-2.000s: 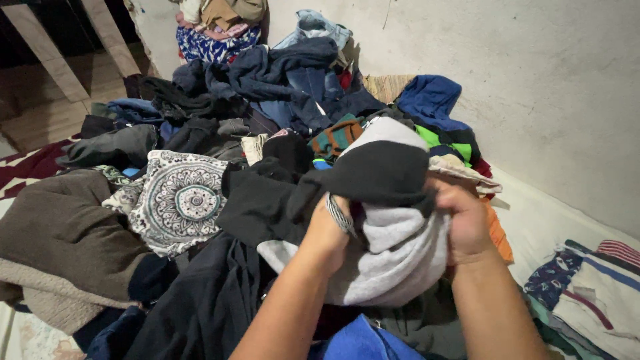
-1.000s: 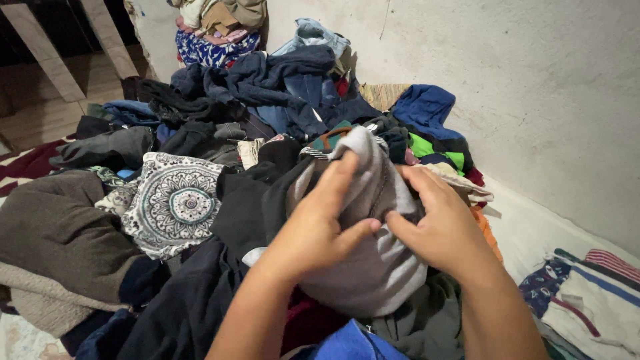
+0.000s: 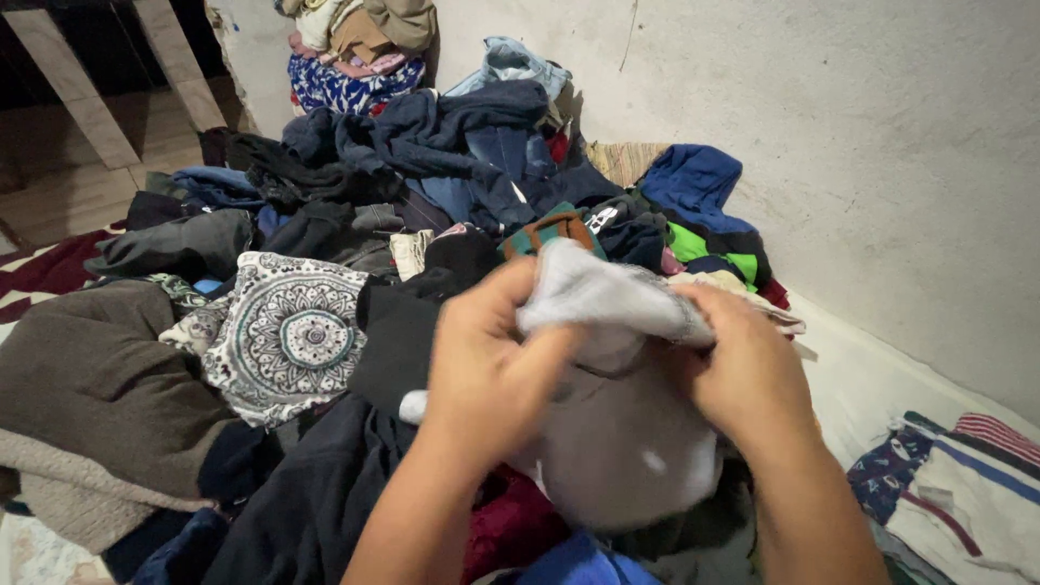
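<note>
A light grey garment (image 3: pixel 626 439) hangs bunched between my two hands over the pile of clothes. My left hand (image 3: pixel 496 357) grips its upper left edge between thumb and fingers. On the other side, my right hand (image 3: pixel 731 357) holds the upper right edge, its fingertips partly hidden by cloth. Both hands and the cloth are blurred. Left of them lie a black cloth (image 3: pixel 394 329) and a white cloth with a black mandala print (image 3: pixel 313 337). A dark red cloth (image 3: pixel 516 520) and a bright blue one (image 3: pixel 585 565) show below.
Dark blue clothes (image 3: pixel 455 130) are heaped at the back, near a bundle in blue-and-white patterned cloth (image 3: pixel 349 85). A brown fleece-lined garment (image 3: pixel 97 382) lies at left. Folded clothes (image 3: pixel 959 487) sit at lower right, beside the pale wall (image 3: pixel 877 162).
The black part of the garment, seen two seconds ago, no longer shows between my hands. Since one second ago, both hands have closed on the grey cloth's upper edge, which now bunches between them.
</note>
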